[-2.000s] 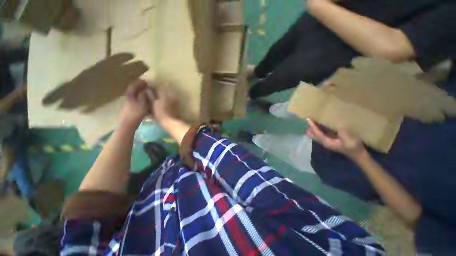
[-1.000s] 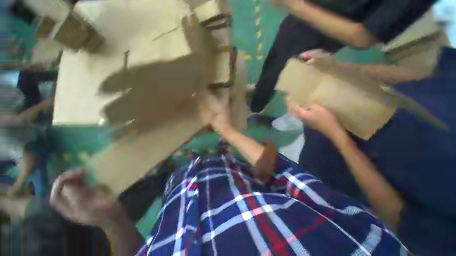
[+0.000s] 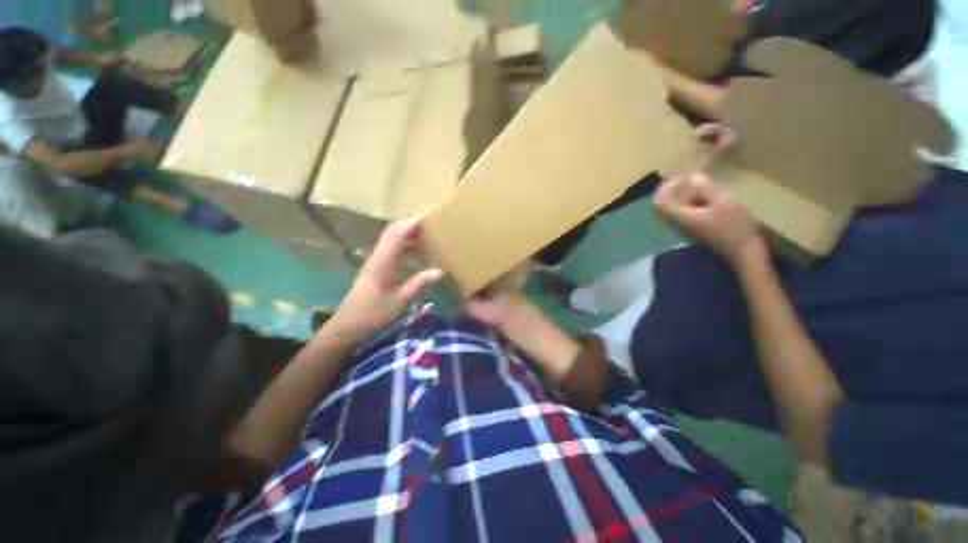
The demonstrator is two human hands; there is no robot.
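Note:
A brown box blank is held up in front of me, tilted, its long plain panel running from my hands toward the upper right. My left hand is at the blank's lower left corner, with the thumb apart and fingers at its edge. My right hand is at the near lower end of the blank, partly behind it and slightly blurred; its fingertips are hidden. The blank's far end overlaps the neighbour's things in the view.
Large closed cartons with a dark seam stand ahead. An open carton is beyond them. A person at the right holds a part-folded box. Another person sits at far left. A dark sleeve or garment is near left.
The blank has come off the cartons, turned, and now points to the upper right. My left hand has moved right, close to my right hand. The view has shifted.

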